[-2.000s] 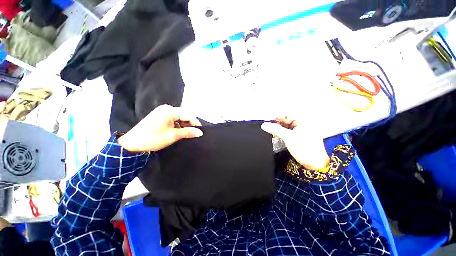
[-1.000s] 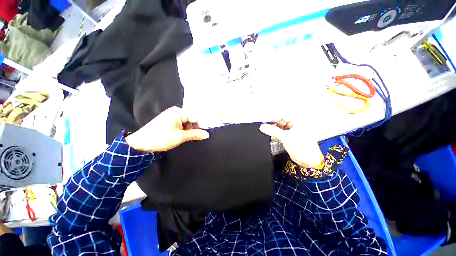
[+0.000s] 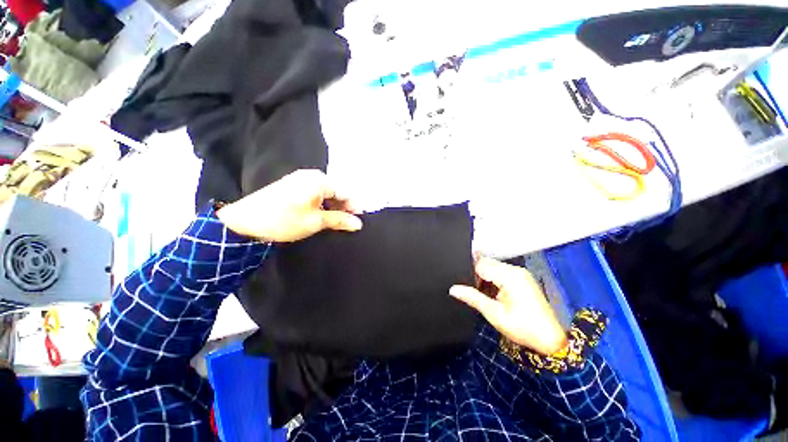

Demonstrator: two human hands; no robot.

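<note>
A black garment piece (image 3: pixel 389 276) lies over my lap and the table's front edge, its top edge nearly straight. My left hand (image 3: pixel 294 207) pinches its upper left edge between thumb and fingers. My right hand (image 3: pixel 510 302) is at its right side edge, below the top right corner, thumb on the cloth and fingers partly hidden behind it. Beyond is the white sewing machine (image 3: pixel 518 78) with a blue stripe; its needle area (image 3: pixel 428 108) is overexposed. Scissors with red and yellow-orange handles (image 3: pixel 618 164) lie on the table to the right.
A larger black garment heap (image 3: pixel 259 104) lies left of the needle. A dark blue cord (image 3: pixel 665 151) and a small dark tool (image 3: pixel 581 97) are by the scissors. Blue bins (image 3: pixel 618 319) sit below the table edge. A grey box with a fan (image 3: pixel 52 255) stands at far left.
My right hand has moved from the top edge down to the right side of the cloth, leaving the top right corner exposed. My left hand still pinches the top edge.
</note>
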